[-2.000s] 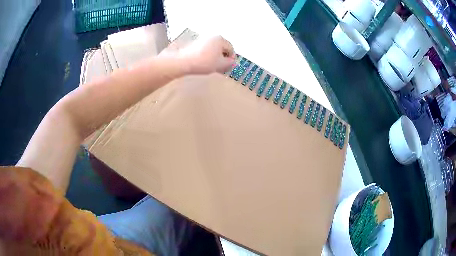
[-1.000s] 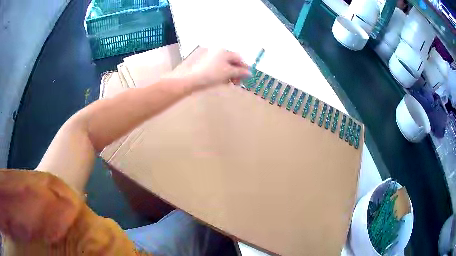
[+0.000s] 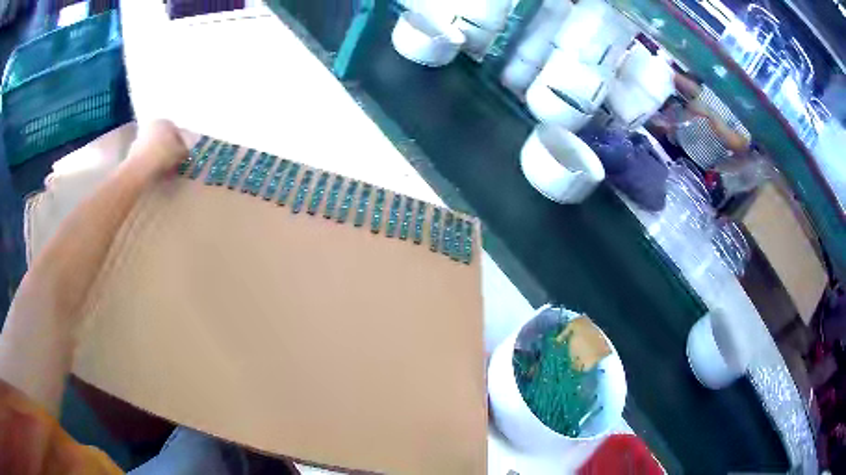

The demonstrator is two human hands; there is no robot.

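Note:
A large brown cardboard sheet (image 3: 278,315) lies before me on the white table. A row of single green PCBs (image 3: 320,193) lies side by side along its far edge, nearly to the right corner. My left hand (image 3: 165,148) is at the left end of the row, fingers down at the end boards. Its fingertips are small and blurred, so whether they grip a board cannot be told. My right hand is not in view. A white bowl (image 3: 506,394) to the right of the sheet holds green waste strips (image 3: 559,385) and a brown cardboard scrap (image 3: 584,343).
Red bubble wrap (image 3: 621,456) is at the bottom edge beside the bowl. A dark conveyor belt (image 3: 464,153) runs beyond the white table (image 3: 269,65), with white bowls (image 3: 561,167) on and past it. A green crate (image 3: 65,88) is at upper left. A person (image 3: 710,125) is across the line.
The view has swung right, so the sheet and row appear further left. The strip that stuck up from my left hand no longer shows. Red bubble wrap and a person have come into view.

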